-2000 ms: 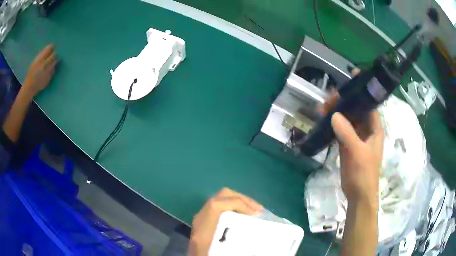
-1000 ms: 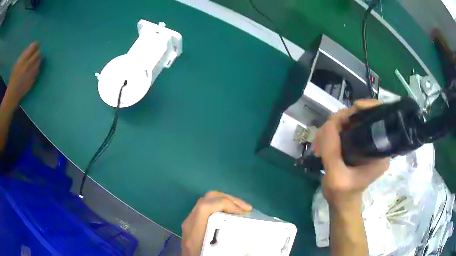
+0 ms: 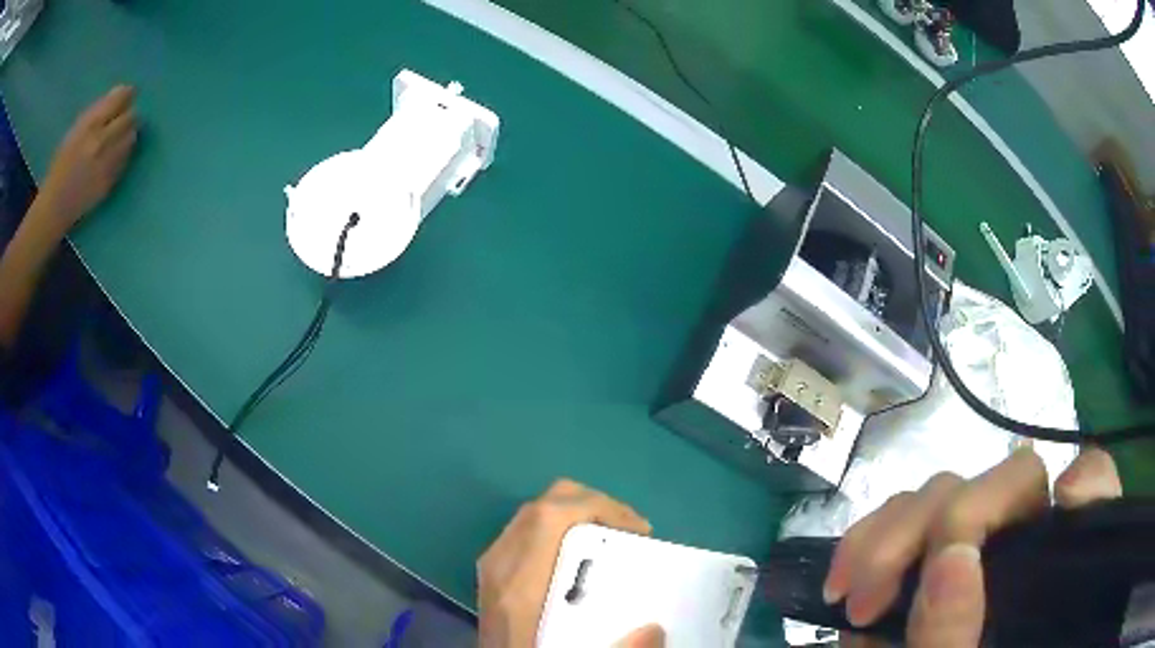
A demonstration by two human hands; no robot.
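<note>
A white back cover (image 3: 646, 589) with dark keyhole slots faces up at the bottom centre, cut off by the frame's lower edge. My left hand (image 3: 551, 557) grips its left side, with a fingertip on its face. My right hand (image 3: 937, 544) is closed around the black electric screwdriver (image 3: 1058, 576) at the lower right. The screwdriver lies nearly level and its front end is at the cover's upper right corner. The exact contact and any screw are too small to tell. What lies under the cover is hidden.
A waiting unit (image 3: 361, 209) with a black cable tail lies on the green bench. The screw feeder (image 3: 811, 342) stands at centre right, beside a bag of plastic parts (image 3: 1001, 367). A looped cable hangs there. Another person's hand (image 3: 95, 152) rests at the left. A blue crate (image 3: 139, 532) is below the bench edge.
My right hand has brought the screwdriver from the feeder's front down to the cover's corner, turning it level. My left hand still holds the cover in about the same place.
</note>
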